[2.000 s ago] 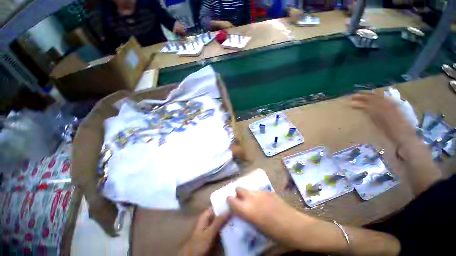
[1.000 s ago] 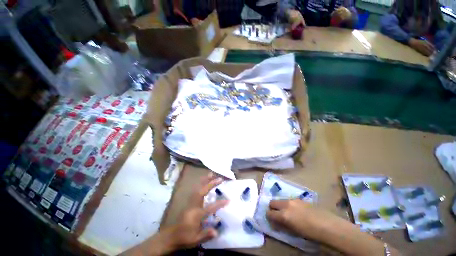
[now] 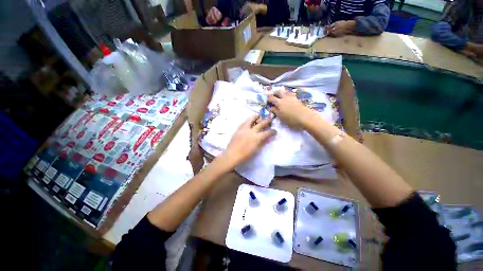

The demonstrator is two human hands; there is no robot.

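The open carton (image 3: 349, 108) holds a white liner (image 3: 225, 127) with small blue-and-gold parts (image 3: 312, 100) heaped on it. My left hand (image 3: 250, 138) is over the front of the liner, its fingertips at a few parts. My right hand (image 3: 287, 107) reaches into the heap just beyond it, fingers bent down. Whether either hand grips a part cannot be told. In front of the carton lie a white post plate (image 3: 261, 219) and a greyer post plate (image 3: 327, 225), side by side, each with four posts; yellow shows around two posts of the greyer one.
More plates (image 3: 461, 230) lie at the lower right, partly behind my right sleeve. A green conveyor belt (image 3: 408, 100) runs behind the bench. Printed sheets (image 3: 100, 143) and clear plastic bags (image 3: 130, 69) are at left. Another carton (image 3: 212, 43) and people's hands are across the belt.
Both hands have left the plates and moved up into the carton. The two front plates now lie uncovered side by side. The view has shifted, so the carton appears farther right.
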